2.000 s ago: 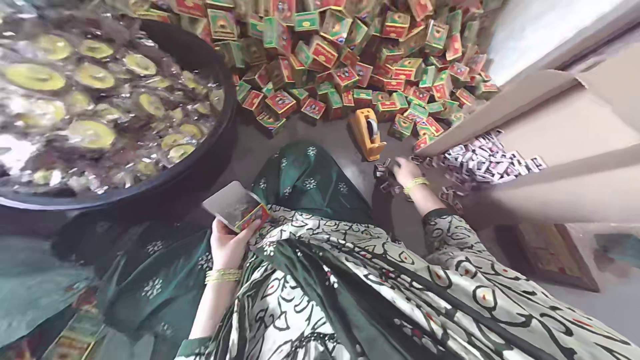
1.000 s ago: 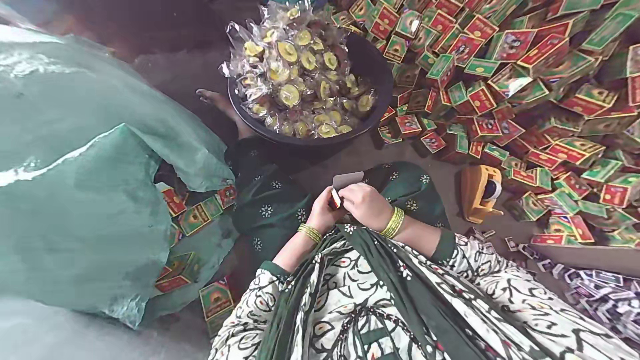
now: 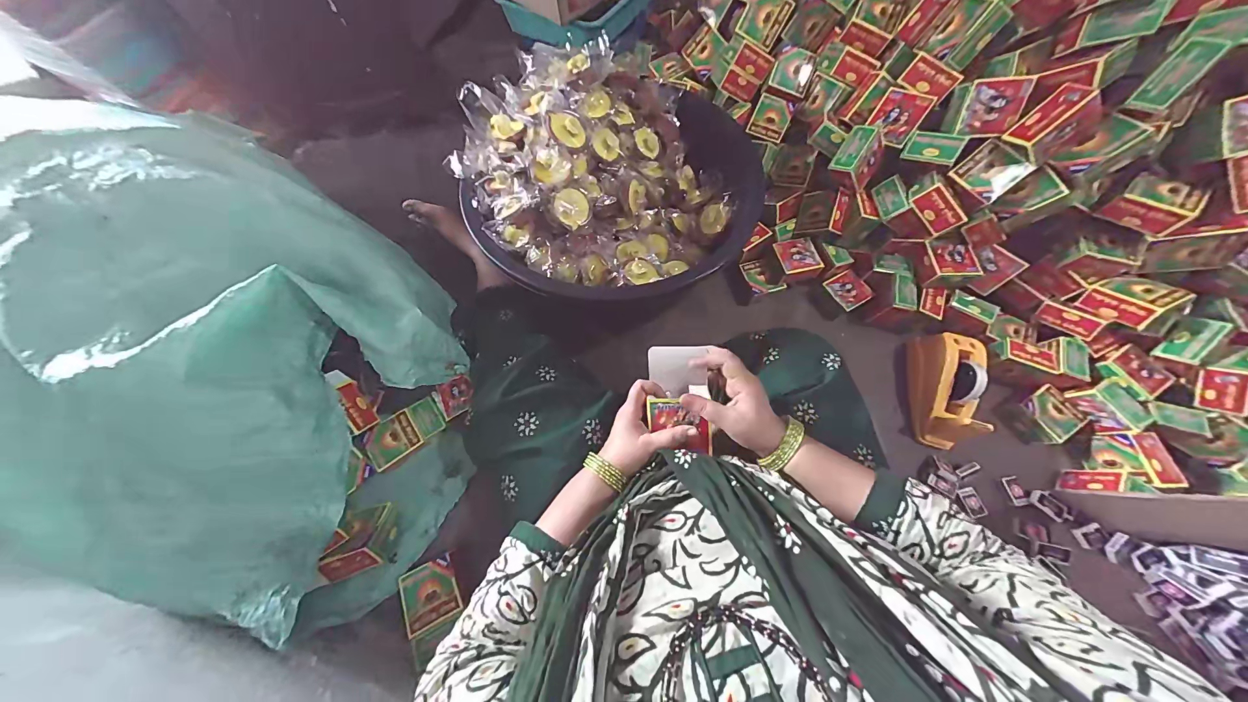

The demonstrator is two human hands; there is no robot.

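My left hand [image 3: 639, 431] grips a small red printed cardboard box [image 3: 673, 413] at its left side, over my lap. The box has a raised pale flap [image 3: 673, 367] at its top. On its right, my right hand [image 3: 739, 402] has its thumb on the box's upper edge and fingers by the flap. Whether anything small lies between those fingers is hidden. Beyond my hands stands a dark round tub [image 3: 726, 161] heaped with clear-wrapped items with yellow discs [image 3: 570, 207].
Red and green boxes [image 3: 936, 207] lie heaped at the right. A yellow tape dispenser [image 3: 944, 390] stands by my right knee, near scattered tiny packets [image 3: 1170, 575]. A big green plastic sack [image 3: 175, 370] with boxes at its mouth fills the left. A blue crate [image 3: 575, 27] is behind the tub.
My right hand has come from the small packets by the tape dispenser to the box in my left hand. The box's flap now stands up between both hands. The view has shifted strongly.
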